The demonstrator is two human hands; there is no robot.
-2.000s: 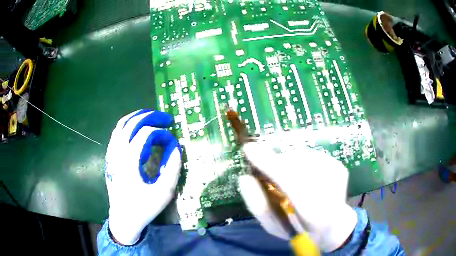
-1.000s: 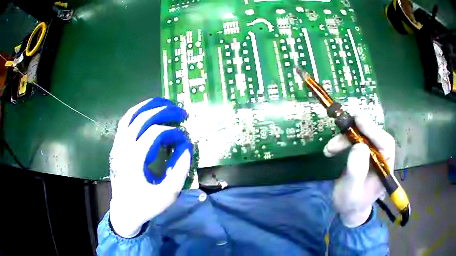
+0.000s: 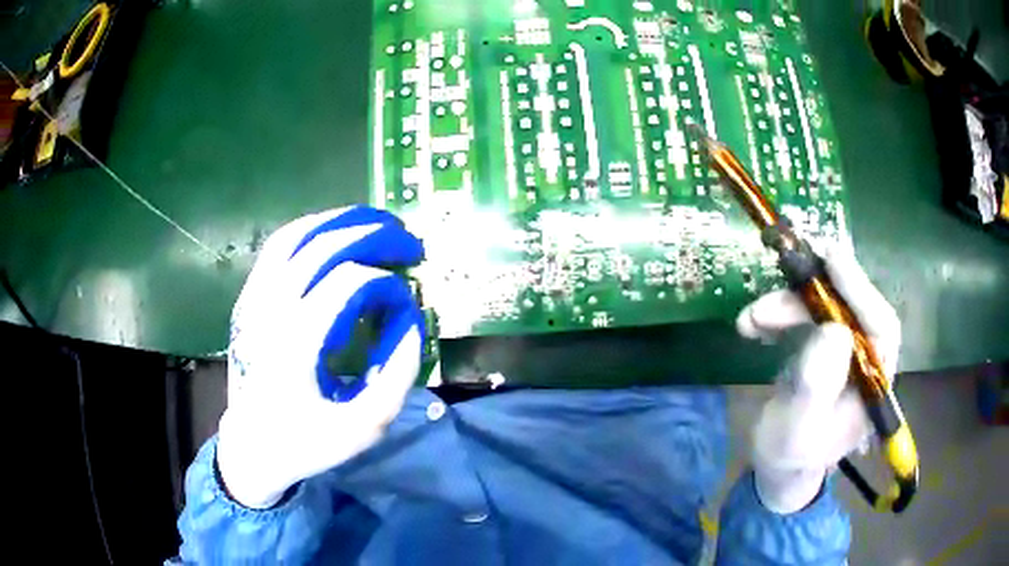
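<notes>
The green circuit board point(image 3: 603, 177) lies in front of me, glare across its near part. My left hand point(image 3: 321, 354), in a white glove with blue fingertips, is curled at the board's near left corner. A thin solder wire point(image 3: 144, 199) runs from the left tray to this hand; its free end is not visible. Whether the fingers also grip the board edge is unclear. My right hand point(image 3: 824, 370), in a white glove, holds the soldering iron point(image 3: 819, 293) by its amber-brown shaft. The iron's tip points at the pads on the right half, contact unclear.
A black tray point(image 3: 94, 111) with a yellow ring point(image 3: 84, 40) is at the upper left. A striped tape roll point(image 3: 898, 39) and a black box point(image 3: 974, 133) with white and yellow items stand at the upper right. Grey floor shows at the lower right.
The iron and right hand have moved right from the board's middle. The board and bench sit higher in view. The wire no longer shows between the left hand and the iron's tip.
</notes>
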